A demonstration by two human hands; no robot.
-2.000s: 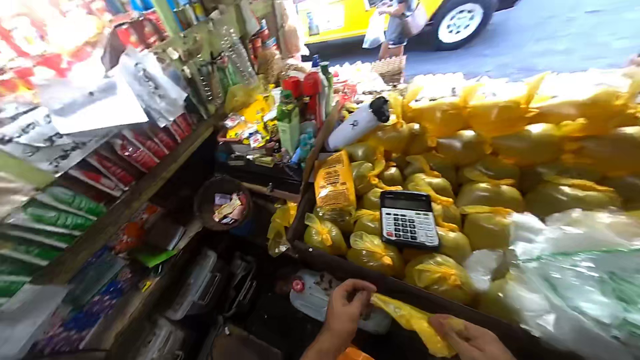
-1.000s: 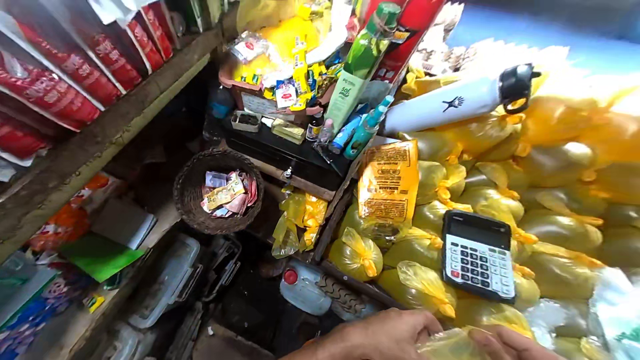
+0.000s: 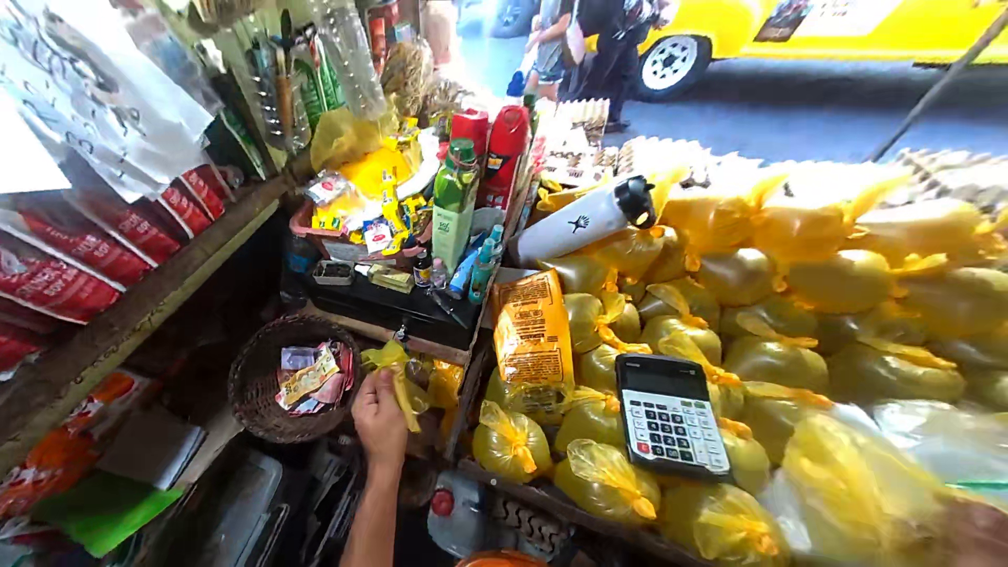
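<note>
My left hand (image 3: 379, 417) pinches a yellow plastic bag (image 3: 395, 370) beside a round wicker basket (image 3: 256, 402) that holds banknotes (image 3: 311, 378). At the lower right edge, my right hand (image 3: 972, 531) is blurred and partly out of view, against another yellow plastic bag (image 3: 854, 480); its fingers cannot be made out. Between the hands, a calculator (image 3: 672, 415) lies on tied yellow plastic bags (image 3: 606, 484) with filled, rounded shapes. Left of the calculator is an orange printed packet (image 3: 534, 331), and behind it a white flask (image 3: 579, 220) with a black lid leans on the bags.
A black box (image 3: 386, 307) carries bottles and a tray of sachets (image 3: 315, 228). Red packets (image 3: 118, 244) line the wooden shelf (image 3: 189, 276) at left. A plastic jug (image 3: 457, 512) stands below the bags' wooden edge. Egg trays (image 3: 669, 157), people and a yellow vehicle (image 3: 740, 35) are beyond.
My hands, together at a yellow bag in the earlier frames, are now far apart. My left hand has moved left to beside the basket, my right hand to the right edge.
</note>
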